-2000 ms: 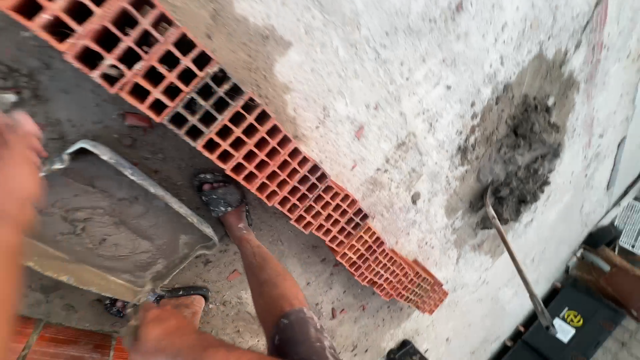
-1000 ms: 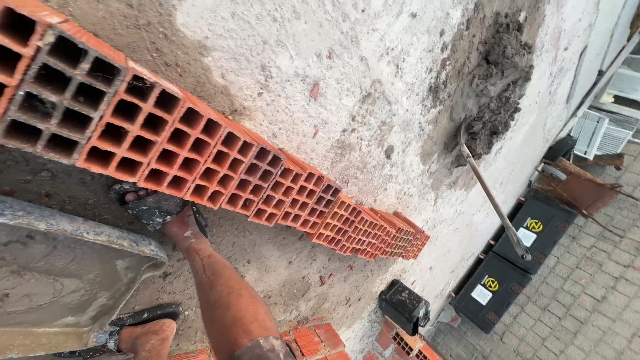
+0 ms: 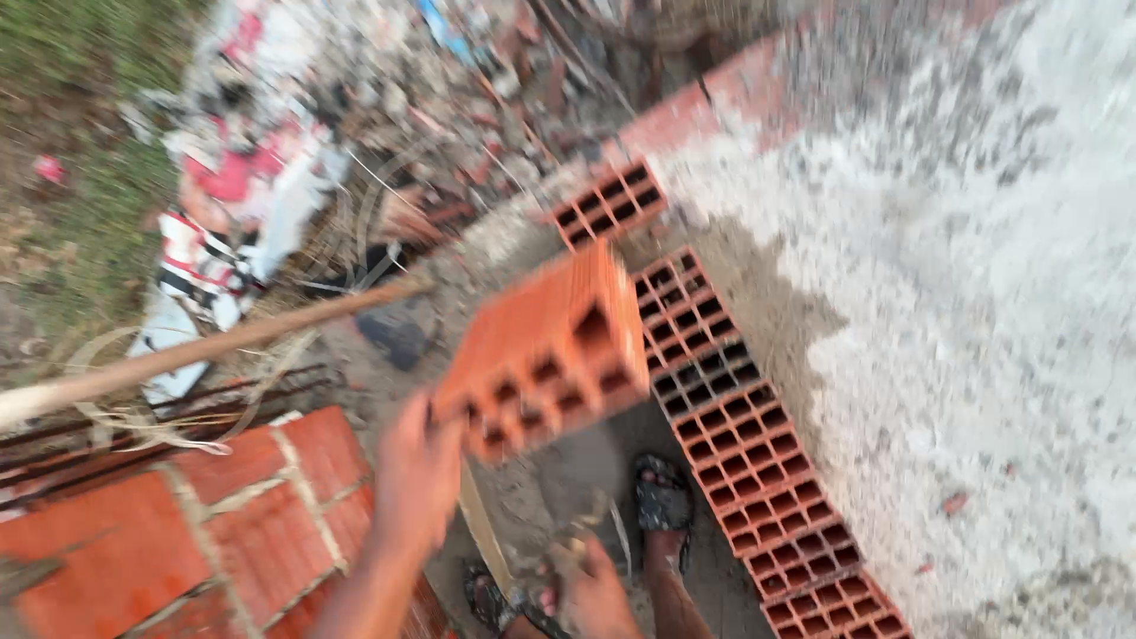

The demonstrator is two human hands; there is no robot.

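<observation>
My left hand [image 3: 417, 475] grips one end of an orange hollow clay brick [image 3: 546, 355], held tilted above the ground with its open cells facing me. Lower down, my right hand [image 3: 590, 581] is closed around the handle of what looks like a trowel; its grey blade [image 3: 581, 470] is blurred and lies partly behind the brick. To the right runs a row of hollow clay bricks [image 3: 754, 461], cells up, one of them dark grey. Beyond the row's far end sits a single hollow brick [image 3: 612, 204], with a gap between them.
At the lower left stands a brick wall [image 3: 257, 524] with mortar joints. A wooden pole [image 3: 222, 346] crosses the left side above steel bars. Rubble and torn bags [image 3: 231, 177] lie beyond. My sandalled feet [image 3: 664, 497] are between wall and row; rough concrete [image 3: 976, 355] spreads right.
The view has swung strongly toward the row's other end. A brick is now in my left hand. The mortar tray seen earlier is no longer plainly in view.
</observation>
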